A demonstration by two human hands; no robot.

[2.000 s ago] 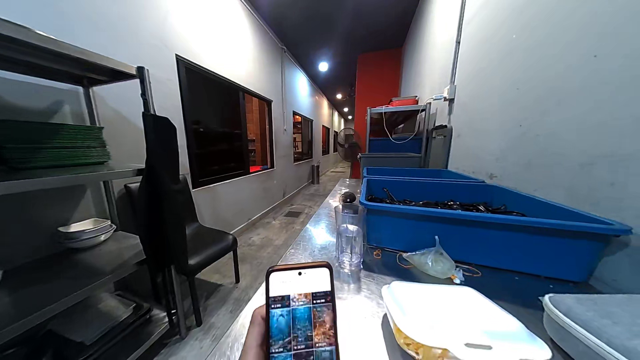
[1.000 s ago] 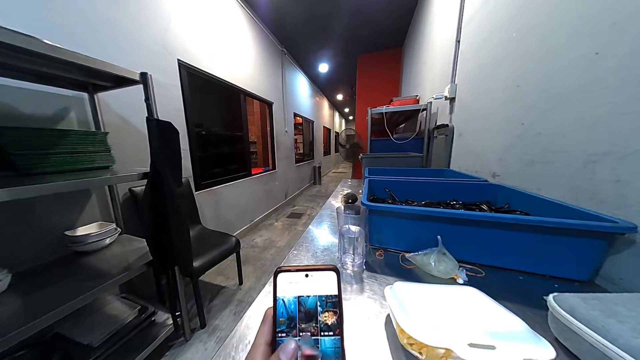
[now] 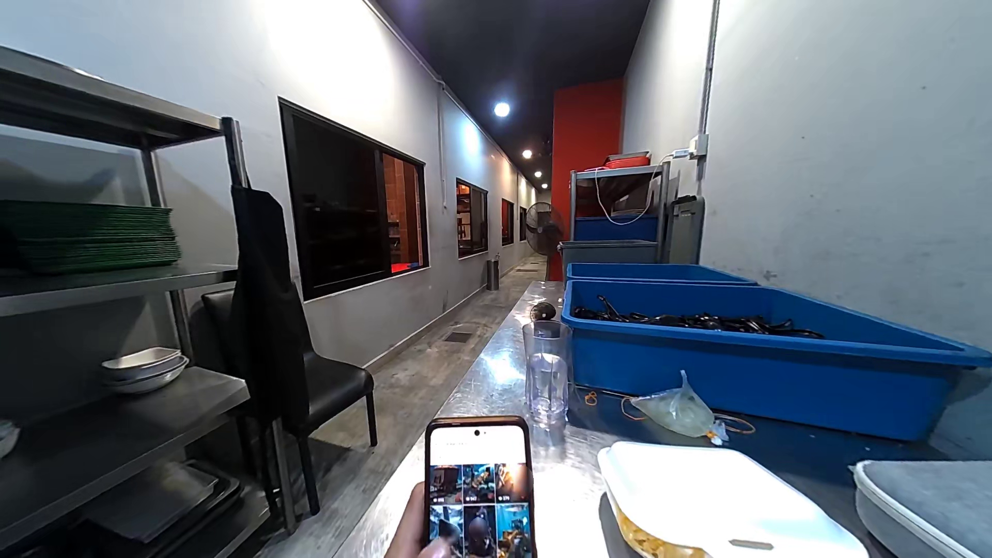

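Note:
My left hand holds a smartphone upright at the bottom of the view, its screen showing a grid of small pictures. A blurred thumb lies over the lower left of the screen; the rest of the hand is cut off by the frame. My right hand is not in sight. Just beyond the phone, a clear plastic tumbler stands on the steel table. Right of the phone is a food container with a white lid, yellowish food showing at its side. Behind it lies a tied clear plastic bag.
A large blue plastic tub of black utensils stands at the right, with another blue tub behind. A grey-lidded container sits at the lower right. Leftward are a black chair and steel shelving with green trays.
The pictures on the phone screen have changed. The thumb shows over the screen a second ago and now, but not two seconds ago. The phone stays in my left hand.

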